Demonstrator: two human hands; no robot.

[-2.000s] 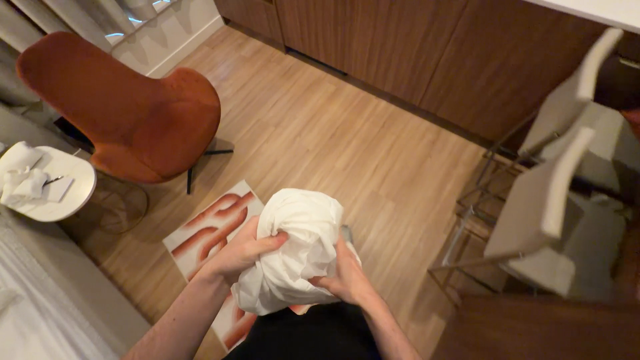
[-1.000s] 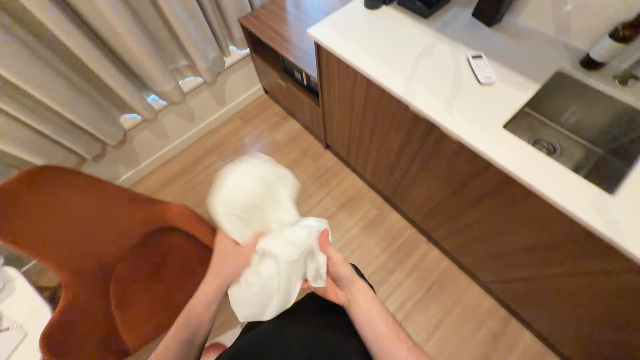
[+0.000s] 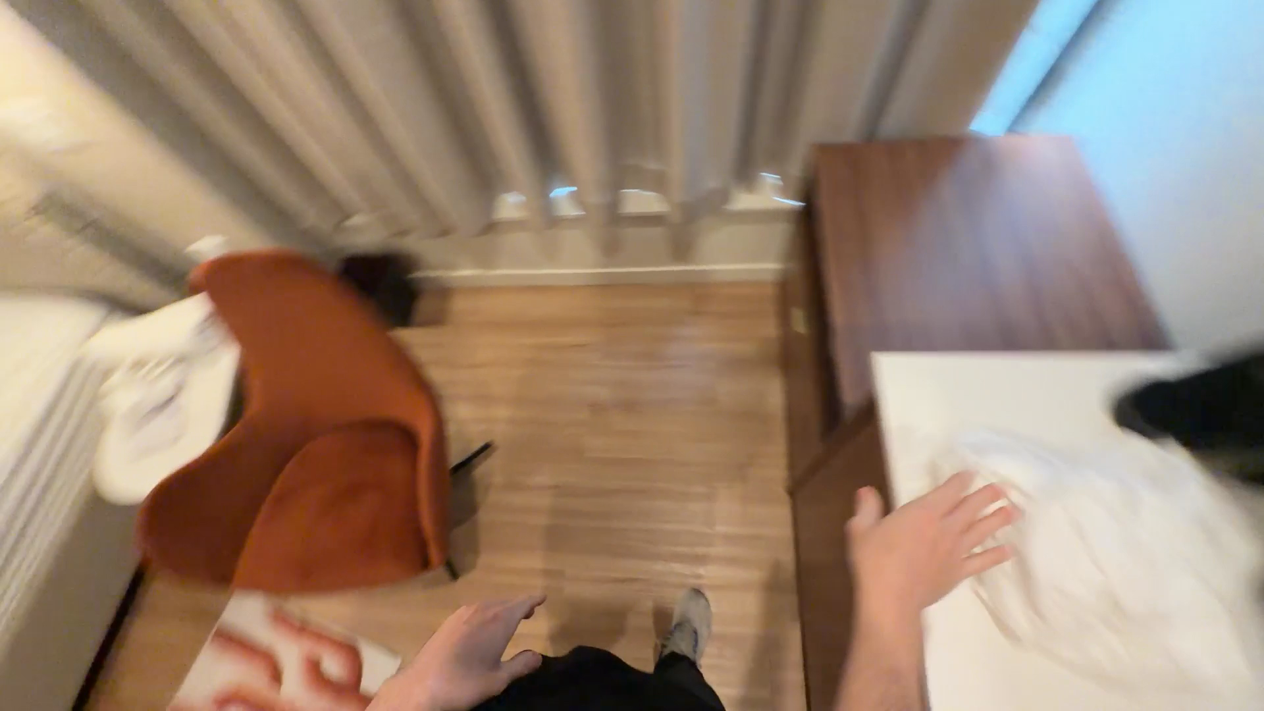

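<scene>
A crumpled white cloth (image 3: 1116, 563), blurred, lies on the white countertop (image 3: 997, 390) at the right. My right hand (image 3: 923, 543) is at its left side with the fingers spread over the counter's edge; whether the fingertips touch the cloth I cannot tell. Low in the view, left of centre, my left hand (image 3: 469, 652) holds nothing, its thumb and fingers apart, above the floor near my dark trousers.
An orange upholstered chair (image 3: 336, 434) stands at the left beside a small white table (image 3: 168, 425) bearing white items. A wooden cabinet (image 3: 978, 247) adjoins the counter. Long curtains (image 3: 592, 109) hang behind. A patterned rug (image 3: 286, 657) lies lower left; a dark object (image 3: 1205, 410) stands on the counter.
Both hands held the white cloth before; now it lies on the counter, and my left hand has let go and moved apart from my right. The view has swung towards the curtains.
</scene>
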